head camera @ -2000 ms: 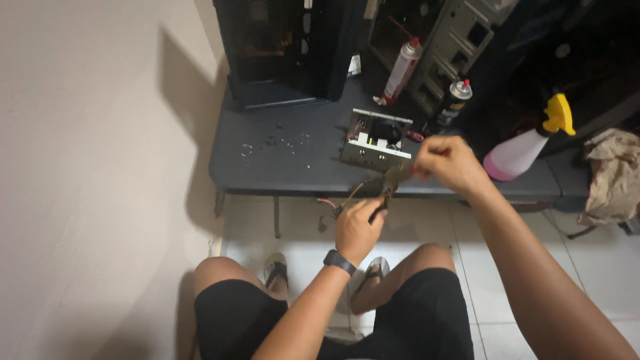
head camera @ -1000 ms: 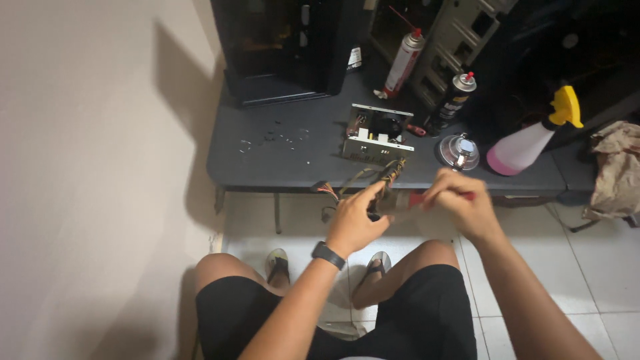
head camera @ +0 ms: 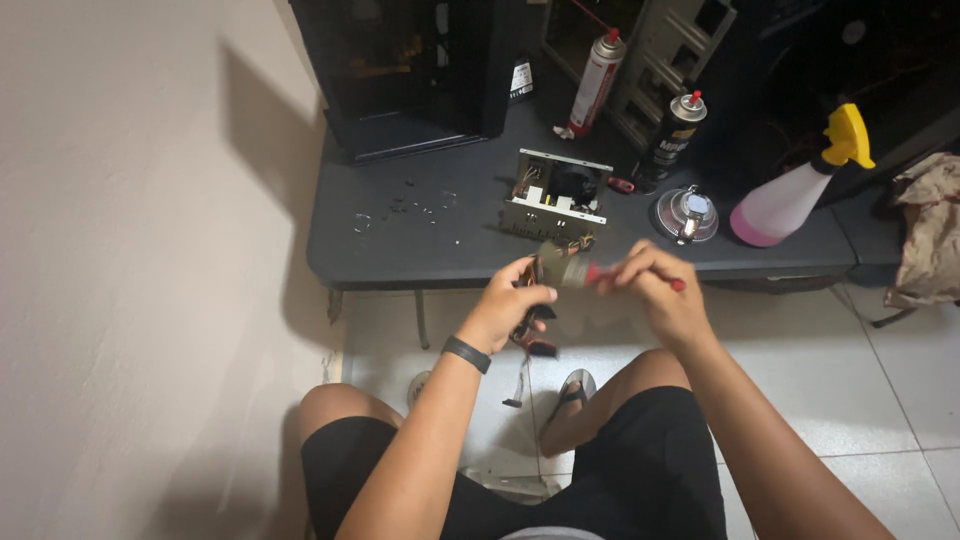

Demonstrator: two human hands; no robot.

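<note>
My left hand grips a bundle of cables with connectors, some of which hang below it over the floor. My right hand is closed on the red handle of a brush; its blurred bristles are at the cables beside my left fingers. Just beyond, an opened power supply unit stands on the dark table, with its fan, wires and circuit parts showing. The cables lead up to its near side.
Small screws lie on the table. Around the unit are a red-white spray can, a black spray can, a clear round lidded container, a spray bottle with pink liquid, computer cases and a crumpled cloth or paper.
Since two seconds ago my right hand has moved off the round container, which it hid then. From one second ago, the brush has moved up along the cables and my left hand has shifted slightly.
</note>
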